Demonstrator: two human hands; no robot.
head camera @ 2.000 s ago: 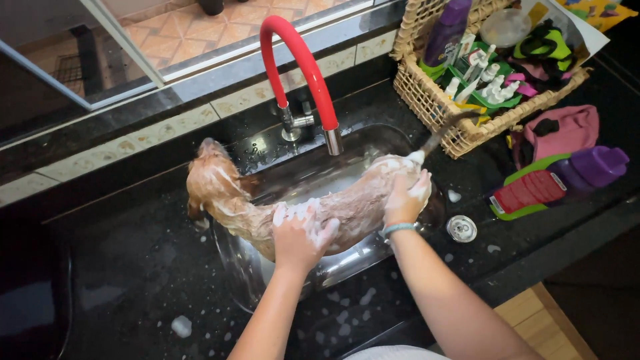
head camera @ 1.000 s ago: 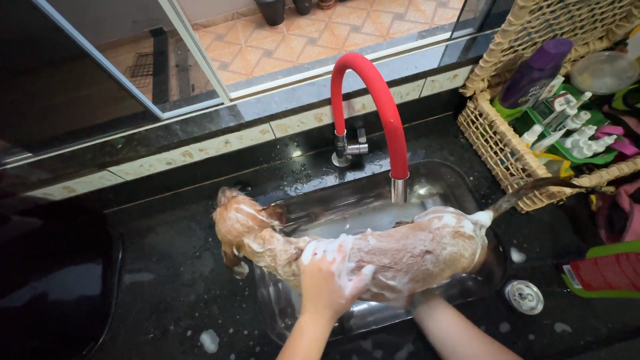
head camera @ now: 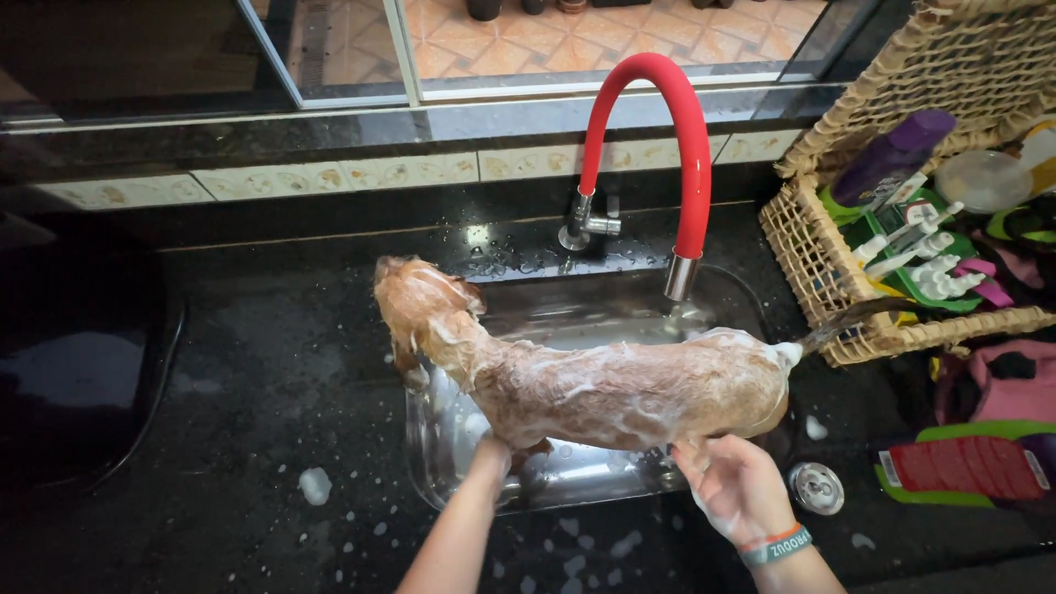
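Note:
A small wet brown dog [head camera: 610,388], coated in lather, stands in a stainless steel sink [head camera: 445,487], its head to the left over the rim and its tail reaching the basket on the right. My left hand [head camera: 493,454] is under its chest, the fingers hidden by the body. Palm up, my right hand [head camera: 734,483] touches the dog's underside near the hind legs, with foam on the skin and bands on the wrist. Behind the dog, a red flexible faucet [head camera: 693,165] arches over the sink, its metal tip above the basin.
An open wicker basket [head camera: 804,247] holds a purple bottle [head camera: 891,157] and small white-capped bottles [head camera: 936,276]. A red and green bottle [head camera: 961,466] lies at the right, near a metal drain strainer [head camera: 817,488] and pink cloth [head camera: 1019,379]. Foam spots dot the black counter [head camera: 247,412]. A window runs behind.
My left hand has gone from the dog's back to under its chest. My right hand was on the rump two seconds ago, then under the body; its palm now shows near the hind legs.

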